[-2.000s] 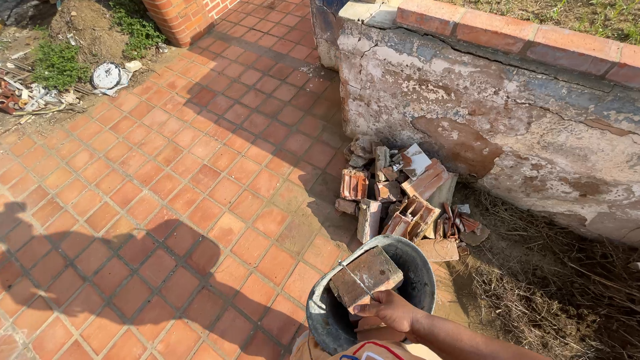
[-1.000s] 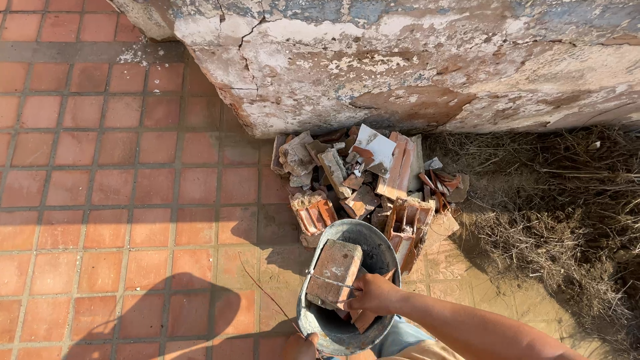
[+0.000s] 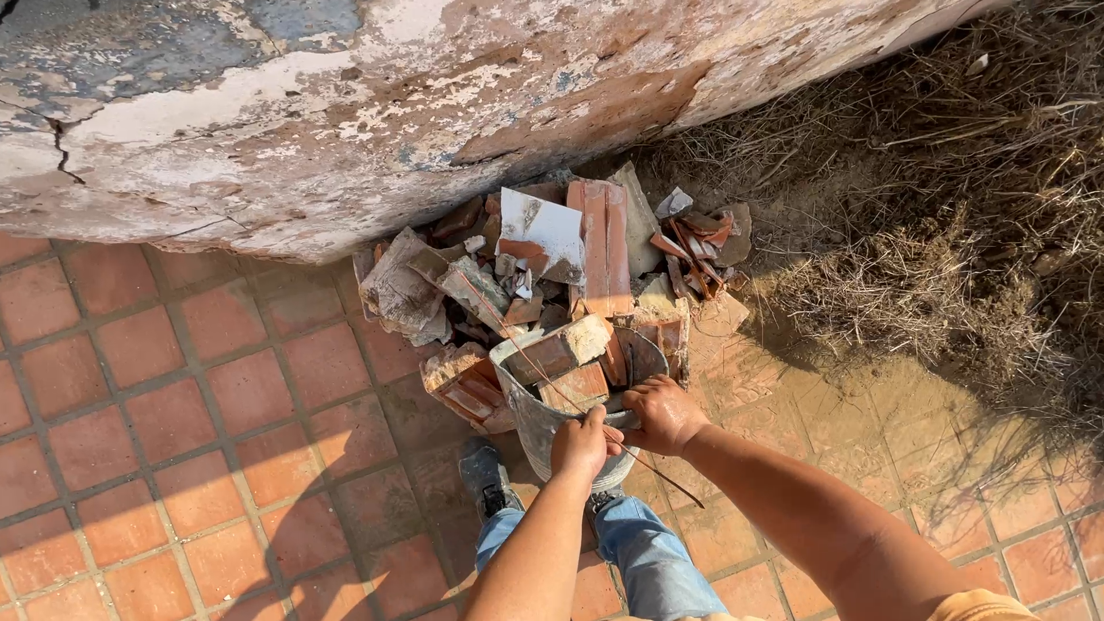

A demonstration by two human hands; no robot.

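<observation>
My left hand (image 3: 588, 444) pinches a thin rusty wire (image 3: 536, 366) that runs up across the mouth of a grey bucket (image 3: 539, 431). On the near right side of the bucket, my right hand (image 3: 664, 416) is closed over the rim. Inside lie a broken brick with pale mortar (image 3: 561, 349), an orange brick piece (image 3: 575, 386) and other fragments. The bucket stands upright against the near edge of a rubble heap, partly hiding it. Its lower part is just in front of my shoes.
Behind the bucket, the heap of broken bricks (image 3: 599, 241) and a white tile piece (image 3: 542, 226) lies against a peeling wall (image 3: 362, 129). Dry brush (image 3: 914, 302) borders the right. Square terracotta tiles (image 3: 220, 328) cover the ground at left.
The bucket has come down against the heap. My right hand, earlier on a brick at the bucket's mouth, now holds the rim. The view has swung toward the wall and heap.
</observation>
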